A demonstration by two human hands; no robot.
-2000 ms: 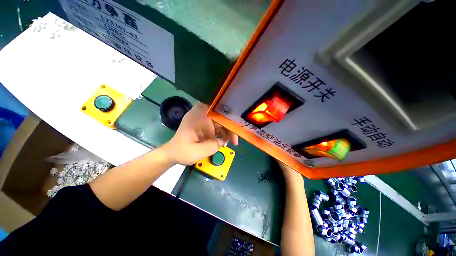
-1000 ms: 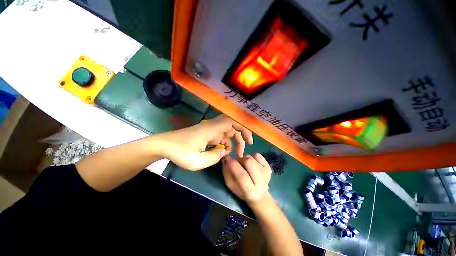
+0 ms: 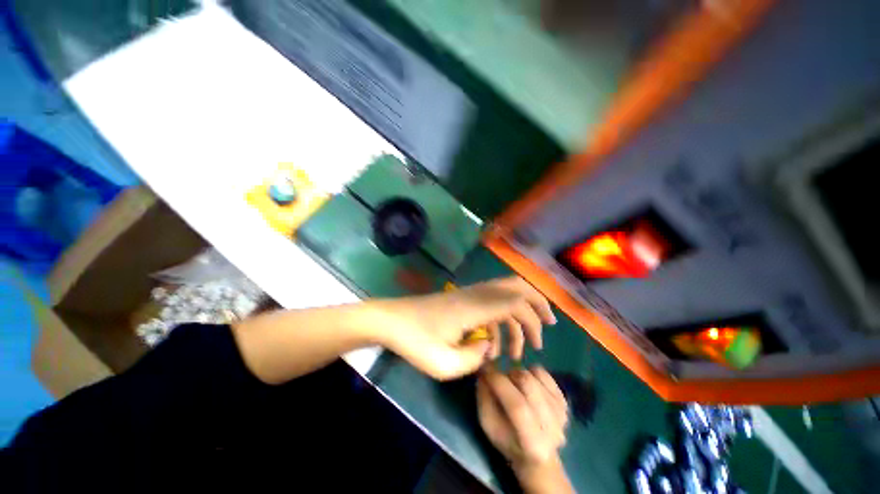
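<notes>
The frame is blurred. My left hand is palm down with curled fingers, over the right yellow button box, which shows only in small bits. My right hand is just below it, fingers bent, its fingertips close to or touching my left thumb and fingertips. Anything between the fingertips is hidden or too blurred to tell. The black round cup sits on its green base above my left hand; I cannot make out a piece in it. The left yellow button box is beside it.
The orange-edged control box overhangs at right, near my fingers. Metal parts are heaped at lower right. A dark patch lies beside my right hand. White sheet at left; box of white pieces below it.
My right hand has come out from behind the control box to my left fingertips, and they stay together. The view has shifted, so the bench and hands sit lower and further right than a second ago.
</notes>
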